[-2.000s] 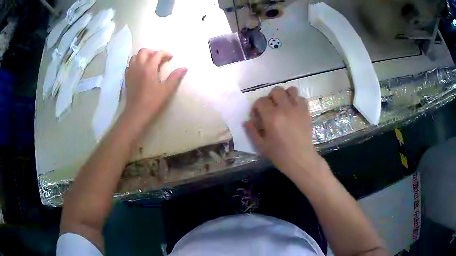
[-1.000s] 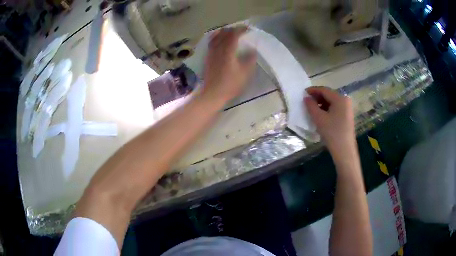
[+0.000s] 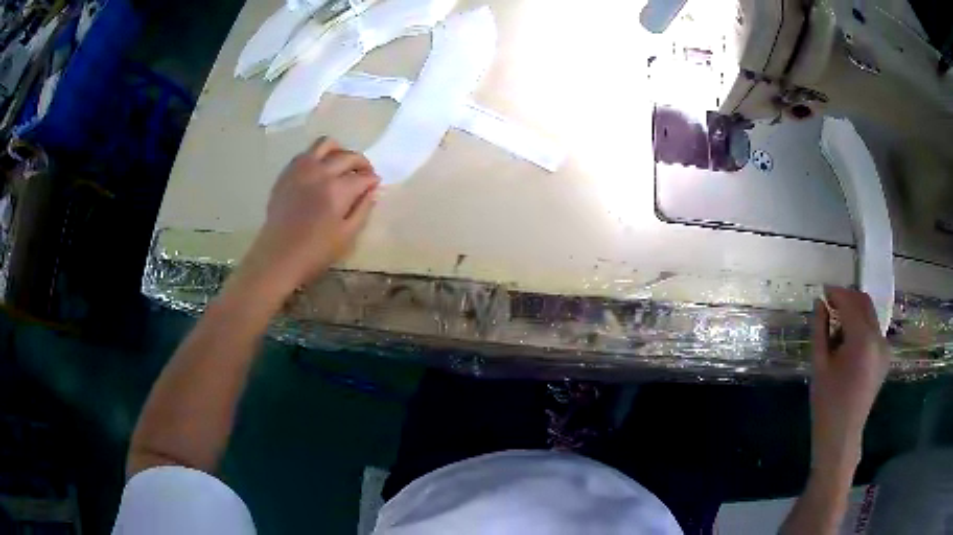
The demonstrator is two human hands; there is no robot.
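A white curved collar piece [image 3: 444, 89] lies over a narrow white strip [image 3: 512, 138] on the left of the table. My left hand [image 3: 321, 204] has its fingertips pinched at the lower end of this piece. A thick white arc of collar pieces [image 3: 869, 199] lies on the machine bed at the right. My right hand [image 3: 852, 332] is closed at its lower end, with thumb and fingers together; the exact grip is partly hidden.
Fanned white bundles [image 3: 314, 78] lie at the upper left. The sewing machine head [image 3: 779, 47] and shiny needle plate [image 3: 681, 136] are at the upper right. The table's front edge [image 3: 585, 324] is wrapped in plastic. Blue material [image 3: 89, 78] shows at the far left.
The view has swung left. My left hand has moved from the right-hand stack to the left collar piece, whose lower end now lies nearer the bundles. My right hand remains at the stack's lower end.
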